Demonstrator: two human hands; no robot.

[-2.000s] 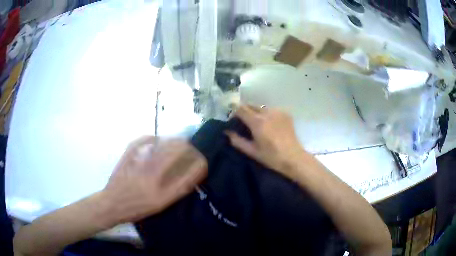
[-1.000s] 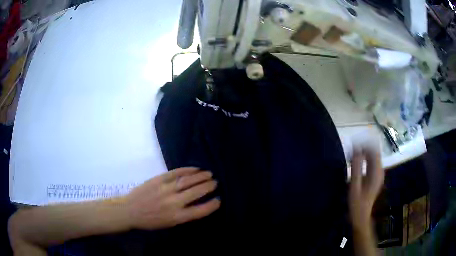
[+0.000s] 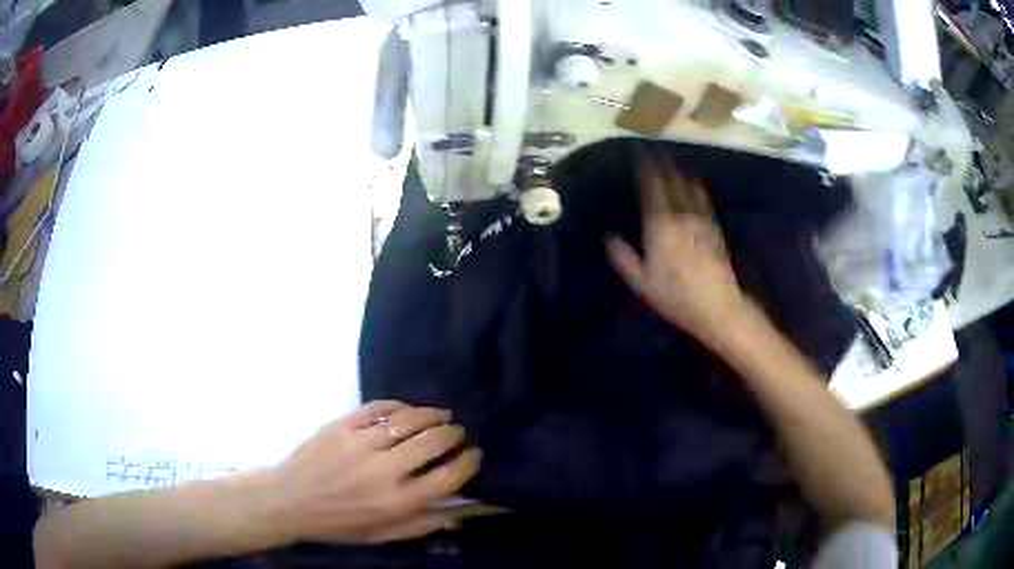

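The black garment [image 3: 556, 356] lies spread under the sewing machine head [image 3: 461, 100] and over the table's front edge. A line of small white script [image 3: 473, 245] on it runs beside the presser foot and needle [image 3: 453, 233]. My left hand [image 3: 389, 472], with a ring, rests on the garment's lower left part, fingers slightly bent; whether it pinches cloth cannot be told. My right hand [image 3: 684, 250] lies on or just over the garment right of the needle, fingers apart and somewhat blurred.
The white table [image 3: 211, 256] extends left, with a printed ruler [image 3: 167, 471] at its front edge. A crumpled plastic bag [image 3: 901, 239] and a small dark tool [image 3: 873, 333] are at the right. A red basket [image 3: 25, 95] stands far left.
My right hand has moved from the table's right front edge up and left onto the garment. The garment now spreads further right, and its script lies closer to the needle. My left hand stays low.
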